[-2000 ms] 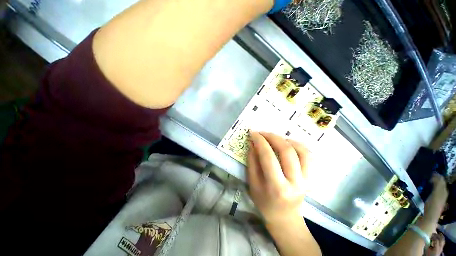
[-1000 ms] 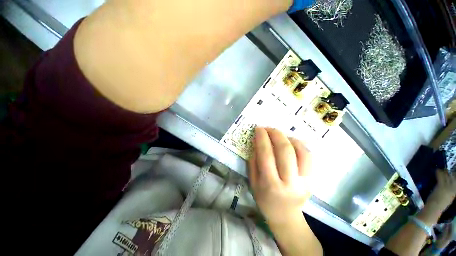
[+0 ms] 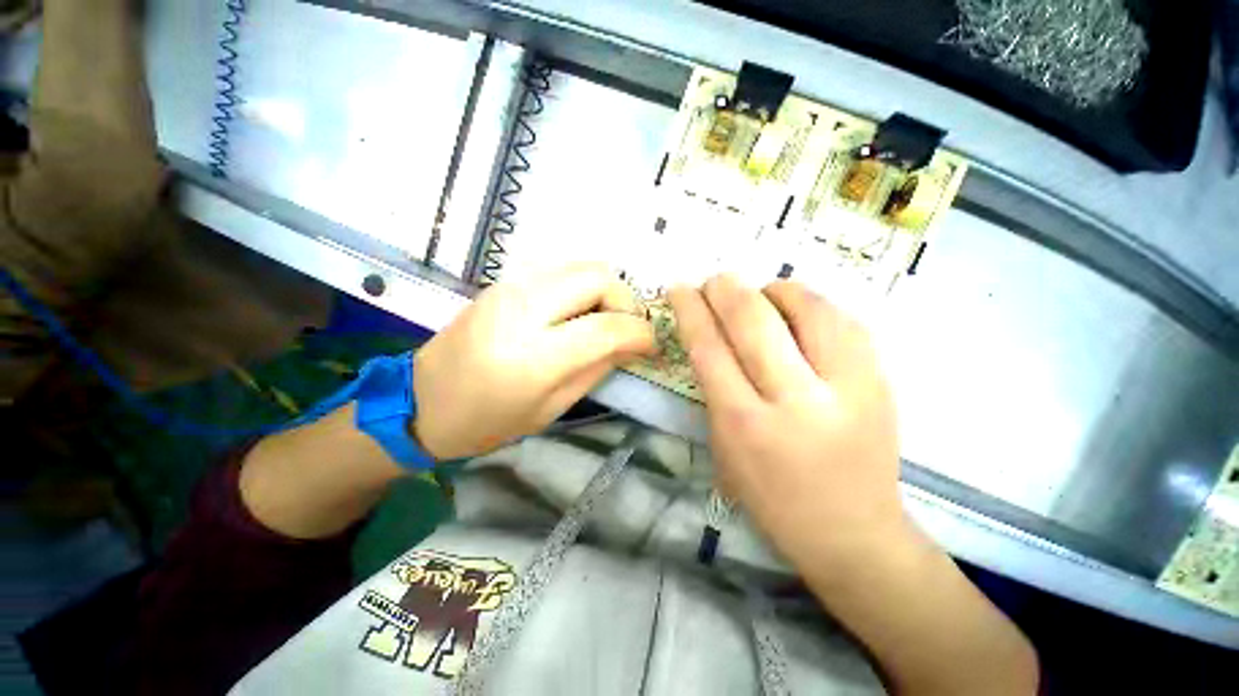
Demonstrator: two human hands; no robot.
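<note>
The pale yellow PCB panel (image 3: pixel 741 224), two units side by side, lies between the conveyor rails in front of me. Black connectors (image 3: pixel 908 142) with yellow and copper-brown parts sit at its far edge. My left hand (image 3: pixel 530 354), with a blue wrist strap (image 3: pixel 389 408), has its fingertips together over the near left part of the panel. My right hand (image 3: pixel 802 394) has its fingertips on the panel just beside the left ones. The fingers hide whatever they may pinch.
The black component tray (image 3: pixel 1155 140) with a heap of silvery leaded components (image 3: pixel 1060 48) is beyond the far rail. Dark zigzag springs (image 3: pixel 514 177) cross the track at left. Another board (image 3: pixel 1209 544) lies far right. Another person's arm (image 3: pixel 88 123) is at upper left.
My left arm has come back from the tray, and the left hand is now at the board beside the right. The view has swung left, showing the springs and another person's arm.
</note>
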